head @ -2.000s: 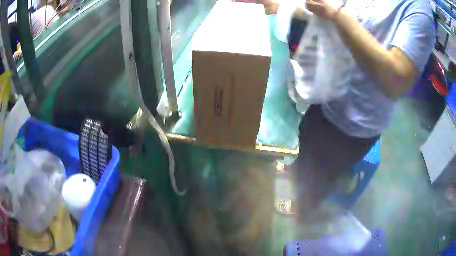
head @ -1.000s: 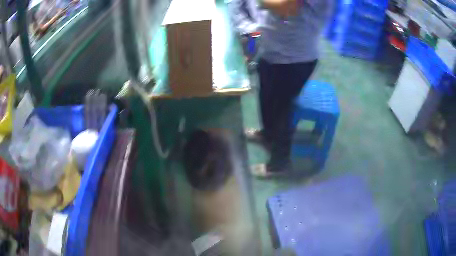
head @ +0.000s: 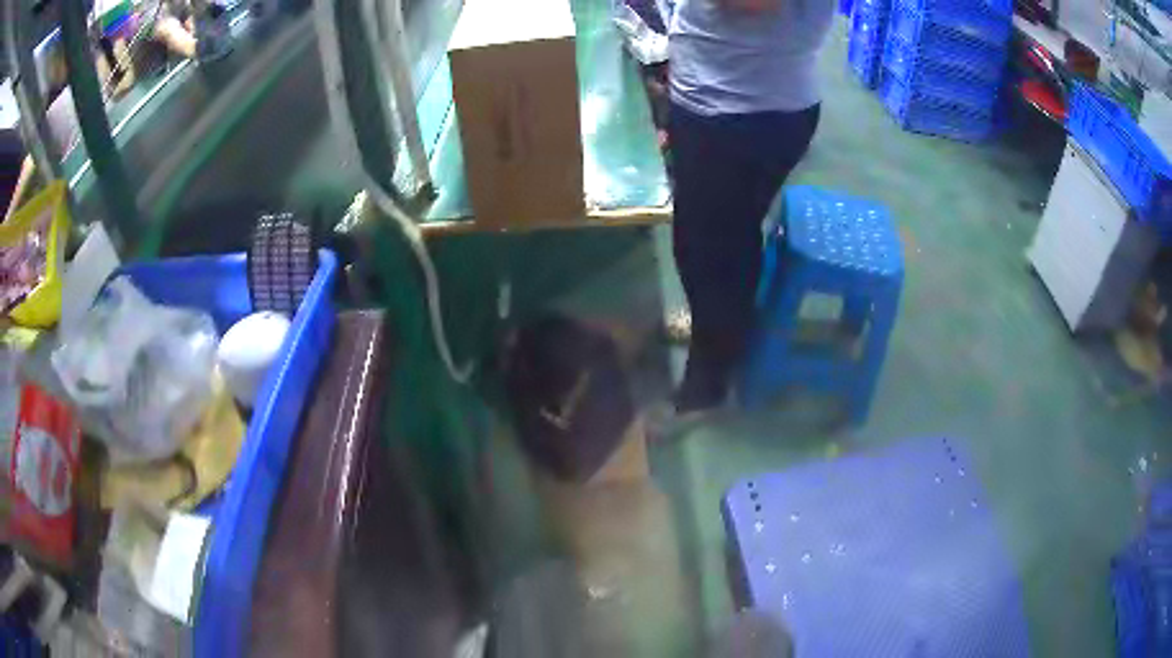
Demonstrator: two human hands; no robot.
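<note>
Neither of my hands is in the picture. A brown carton (head: 521,135) stands upright on the end of the green-topped bench (head: 626,142) ahead of me. The blue deck of the platform trolley (head: 887,559) lies low at the bottom right, with nothing on the part that shows. A blue plastic tote (head: 264,482) is near me at the left. It holds crumpled clear plastic bags (head: 139,366), a white round container (head: 255,354) and a black ridged block (head: 282,264).
A person (head: 739,167) stands at the bench's right side. A blue stool (head: 835,289) is beside them. A dark rounded thing (head: 568,396) lies low beneath the bench end. Blue crates (head: 945,64) stand at the back right. A red packet (head: 45,469) and yellow basket (head: 52,251) are far left.
The view has tipped down and shows more of the floor, trolley deck and stool. The person is more upright; the white sheets seen in their hands earlier no longer show. The carton still stands on the bench.
</note>
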